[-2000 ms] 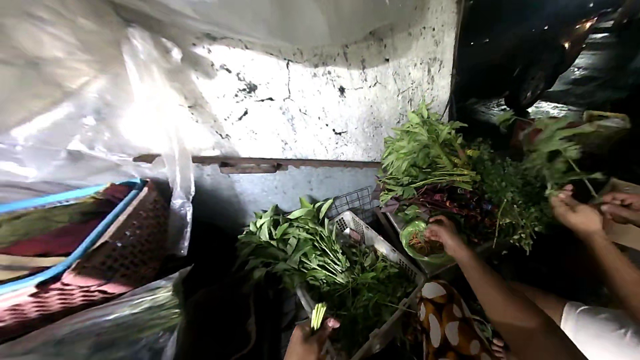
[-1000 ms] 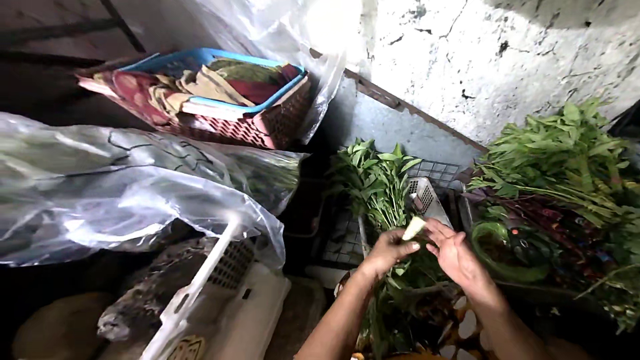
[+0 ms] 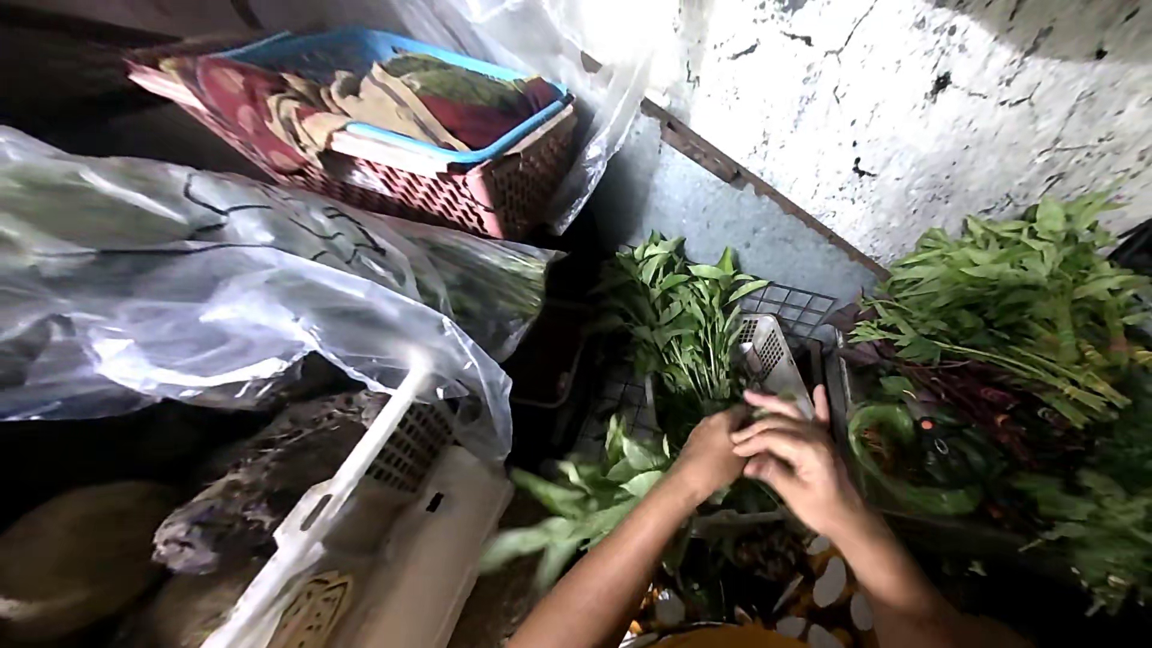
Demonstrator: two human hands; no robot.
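Note:
My left hand [image 3: 715, 454] is closed around a bunch of leafy greens [image 3: 576, 504], whose leaves trail out below it to the left, blurred by motion. Against it lies my right hand [image 3: 792, 450], fingers spread and touching the stem end; whether it grips anything is hard to tell. Just beyond the hands, another pile of leafy greens [image 3: 688, 315] stands in a crate beside a pale perforated plastic basket [image 3: 769, 351]. To the right sits a green round container [image 3: 873, 450] with small items in it.
More leafy bunches [image 3: 1035, 306] are heaped at the right. A pink basket [image 3: 486, 202] with a blue tray [image 3: 508, 148] and cloths stands upper left. Bagged greens in clear plastic [image 3: 270, 288] lie below it, above a white crate [image 3: 315, 522]. A stained wall [image 3: 900, 117] rises behind.
My hands held a pale stem end up between them a second ago; now they are pressed together and leaves show at the lower left. The view has swung left since the oldest frame.

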